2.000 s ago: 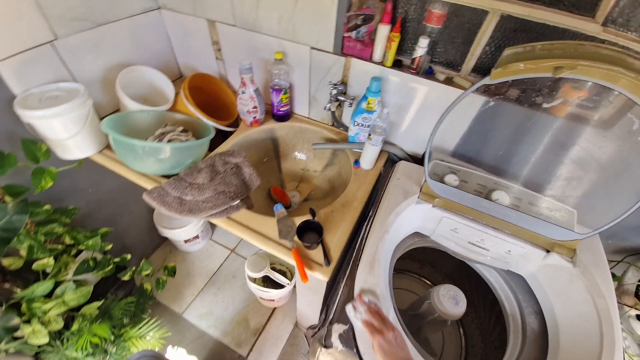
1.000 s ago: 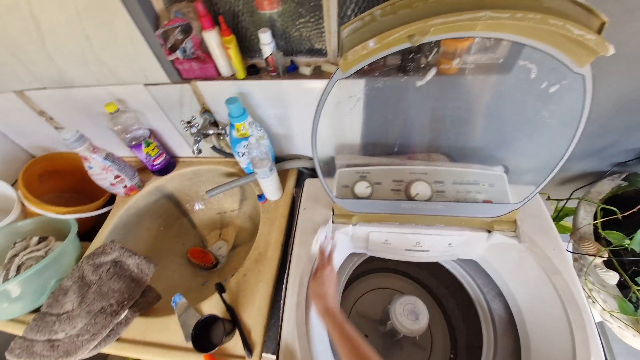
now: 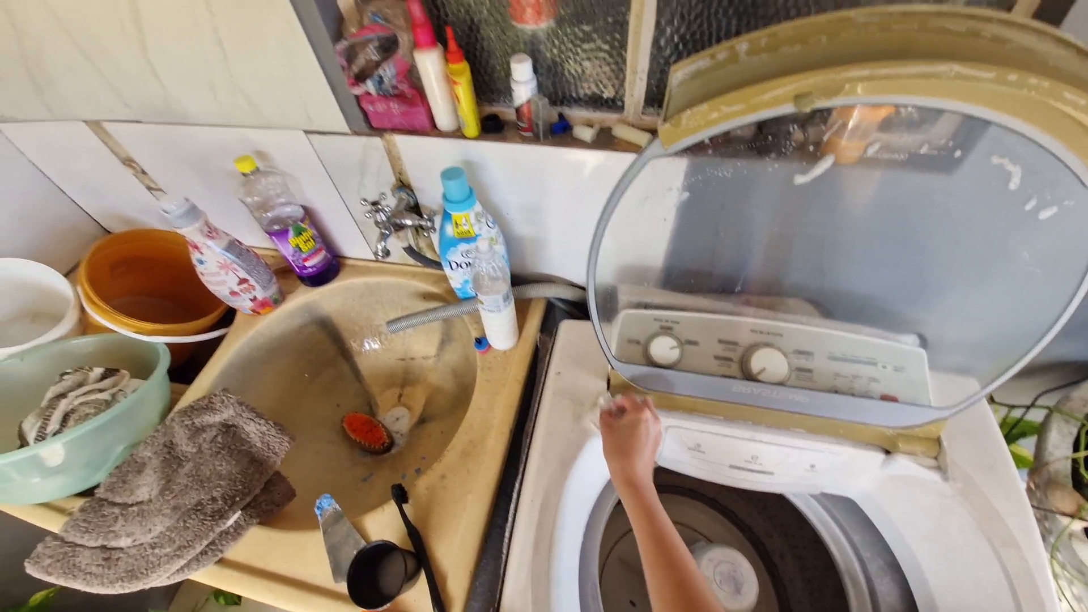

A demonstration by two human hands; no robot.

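Observation:
My right hand (image 3: 631, 429) is at the back left corner of the top-loading washing machine (image 3: 544, 476), its fingers closed on a small whitish item (image 3: 602, 411) that is mostly hidden. The forearm reaches over the open tub (image 3: 739, 510), where the agitator (image 3: 724, 578) shows. Behind the hand, the clear lid (image 3: 850, 246) stands raised, with the control panel (image 3: 816, 353) seen through its lower part. My left hand is not in view.
Left of the machine, a beige sink (image 3: 297, 399) holds an orange-bristled brush (image 3: 367, 432). Around it are a grey-brown cloth (image 3: 187, 493), a black cup (image 3: 382, 574), a toothbrush (image 3: 416, 544), a green basin (image 3: 127, 425), a softener bottle (image 3: 463, 225) and a drain hose (image 3: 433, 316).
My right hand has moved back along the machine's left side to the rear corner by the lid hinge. The view has turned toward the machine since the oldest frame.

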